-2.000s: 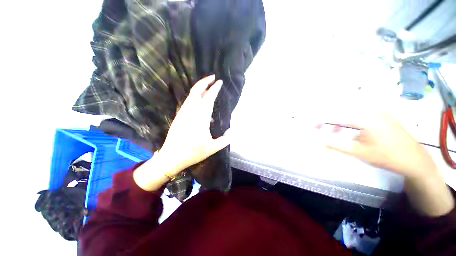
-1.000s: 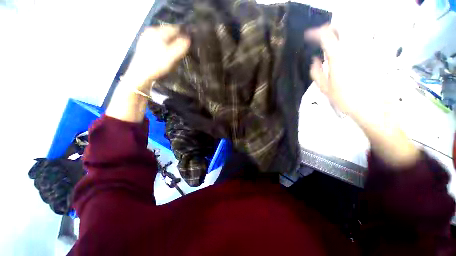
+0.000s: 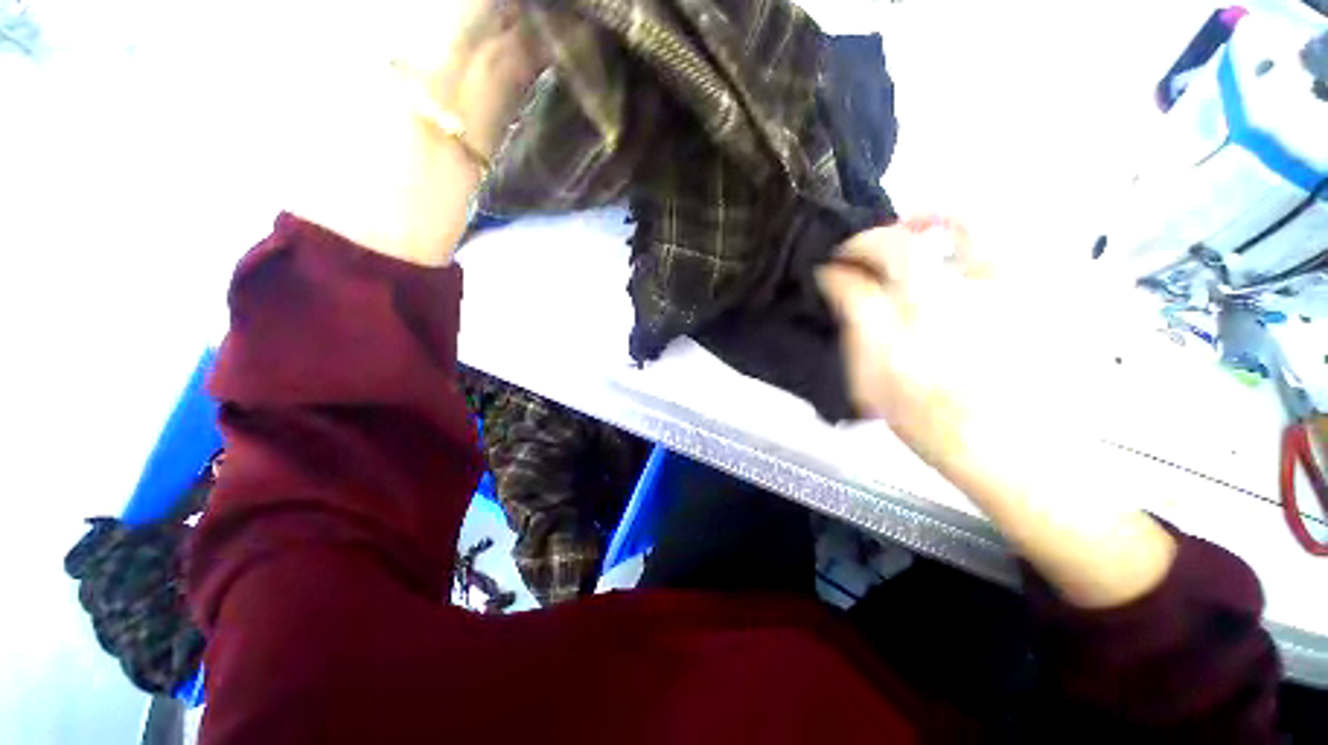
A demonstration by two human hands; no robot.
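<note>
The plaid garment piece [image 3: 714, 218] lies bunched on the white table at the top centre, with dark lining [image 3: 779, 328] along its lower right side. My left hand [image 3: 488, 80] is at its upper left edge, blurred and partly cut off by the picture's top, its fingers on the plaid cloth. My right hand [image 3: 903, 320] is on the right, with its fingertips closed on the edge of the dark lining.
The white sewing machine head [image 3: 1238, 160] stands at the top right. Red-handled scissors [image 3: 1296, 480] lie below it. A ruler strip [image 3: 787, 473] runs along the table's front edge. Plaid pieces [image 3: 546, 495] and a blue bin [image 3: 175, 437] are at the lower left.
The garment piece has moved up and off the front edge onto the table, its lower part now spread differently. My right hand has moved down to the lining; my left hand has moved up.
</note>
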